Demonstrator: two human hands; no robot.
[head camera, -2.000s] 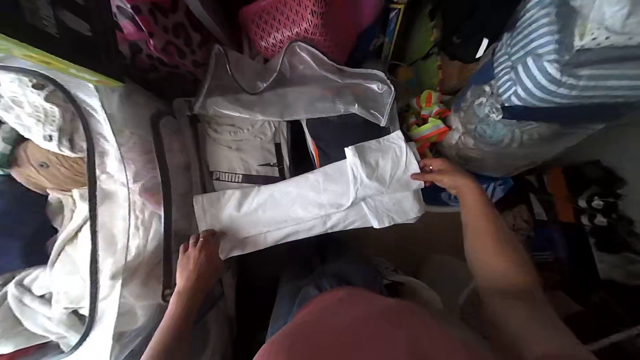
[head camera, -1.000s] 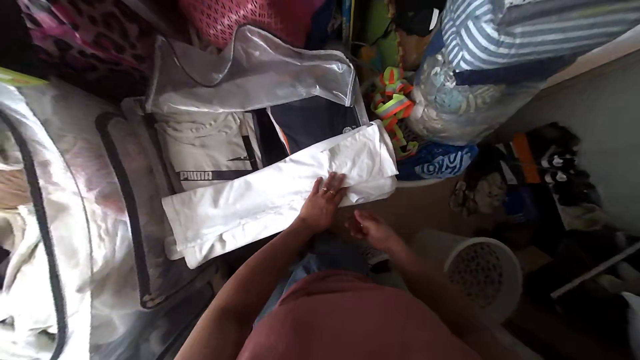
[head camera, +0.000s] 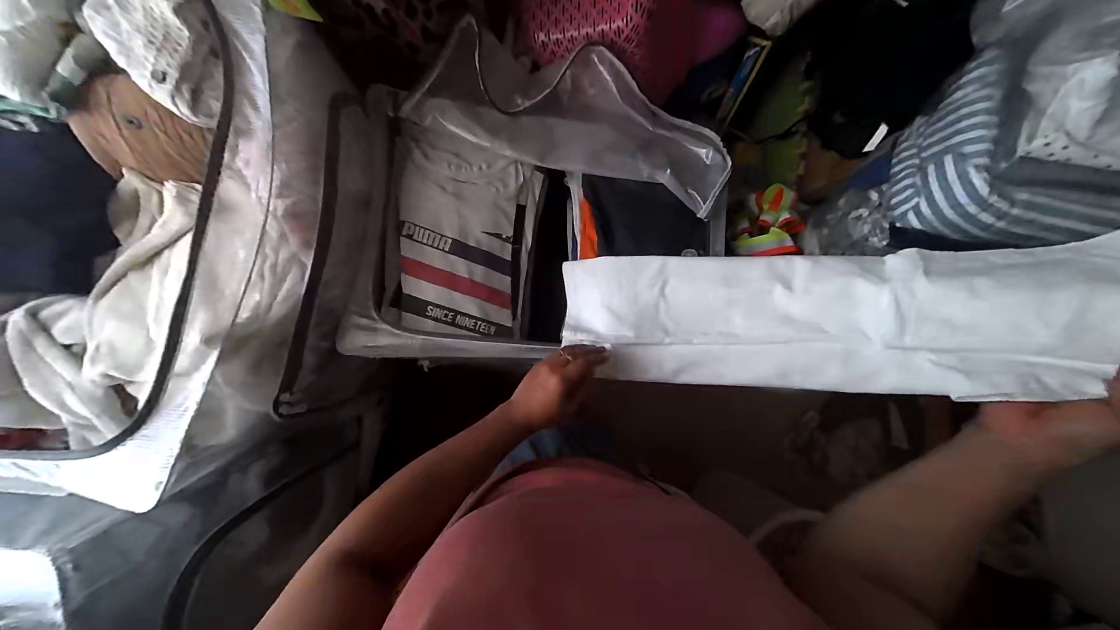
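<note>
A long folded white cloth garment (head camera: 787, 315) stretches from the middle to the right edge of the view. My left hand (head camera: 564, 381), wearing a ring, pinches its lower left corner. At the far right my right hand (head camera: 1063, 424) holds the garment's lower edge, its fingers partly out of view. Behind the left end stands an unzipped clear plastic storage bag (head camera: 367, 337), its flap (head camera: 604, 131) folded back. Inside lie a folded light Puma shirt (head camera: 455, 254) with dark and red stripes, and a dark garment with an orange stripe (head camera: 643, 214), partly covered by the white one.
At the left is a large clear bag (head camera: 293, 175) holding clothes. A pink perforated basket (head camera: 586, 31) stands behind the storage bag. Blue and white striped fabric (head camera: 954, 149) and a neon green and orange item (head camera: 770, 223) lie at the right.
The white garment has moved right off the Puma shirt and now extends longer. My left hand has gone from its middle to its left end; my right hand, free one second ago, now holds it.
</note>
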